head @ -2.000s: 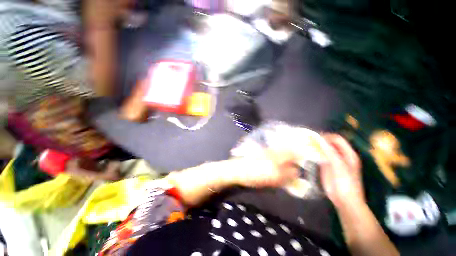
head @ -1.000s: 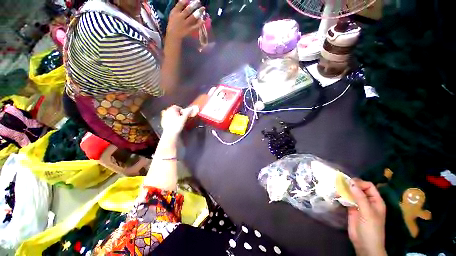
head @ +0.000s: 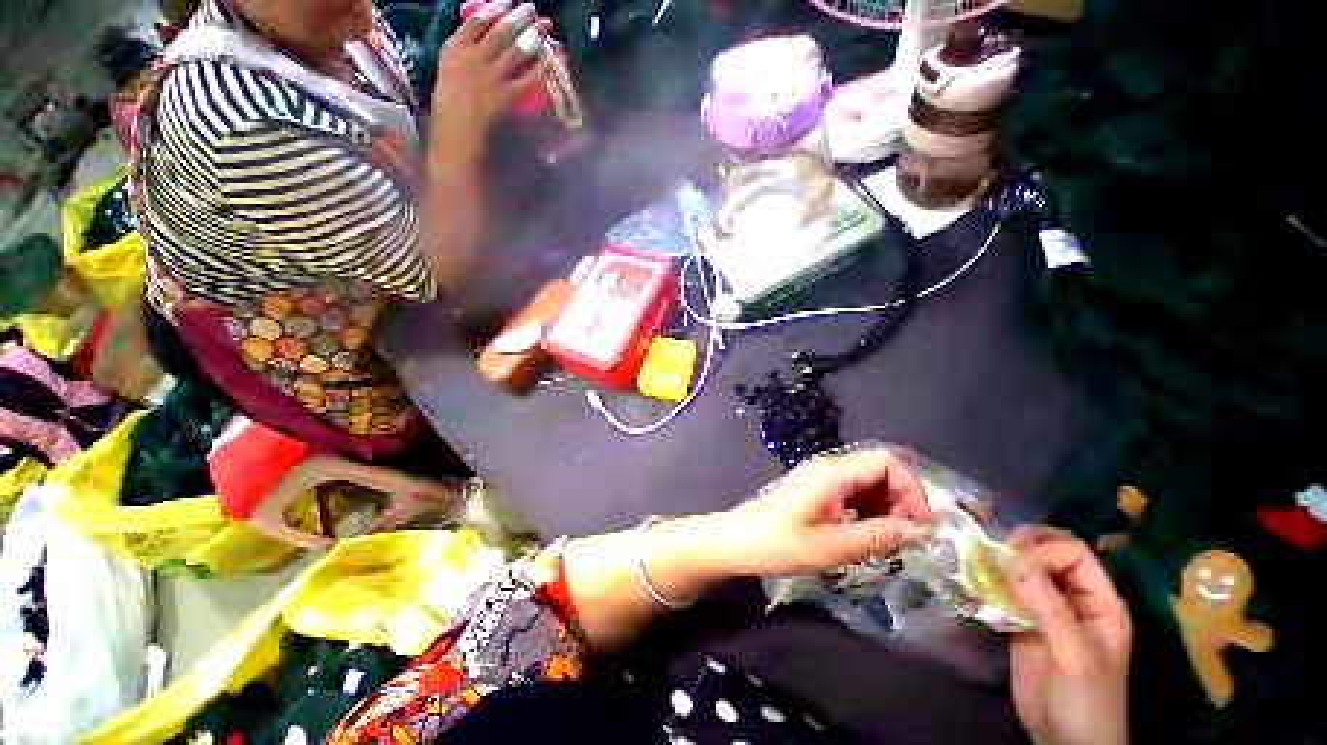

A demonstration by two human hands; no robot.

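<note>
A crumpled clear plastic bag with white pieces lies in front of my apron. My right hand is at the bag's right side and grips a pale yellowish piece between thumb and fingers. My left hand is over the bag's upper left part, thumb and fingertips close together by the white pieces. Whether it holds a piece cannot be told. A pile of small shiny black beads lies just beyond the bag.
A red box, yellow block, brown case and white cable lie left. A purple-lidded jar and brown bottle stand farther back. Dark green plush with a gingerbread patch is right. Another person sits far left.
My left hand has moved from beside the brown case back to the bag. A small white item now shows on the brown case. My right hand still grips the pale piece. The view has shifted slightly.
</note>
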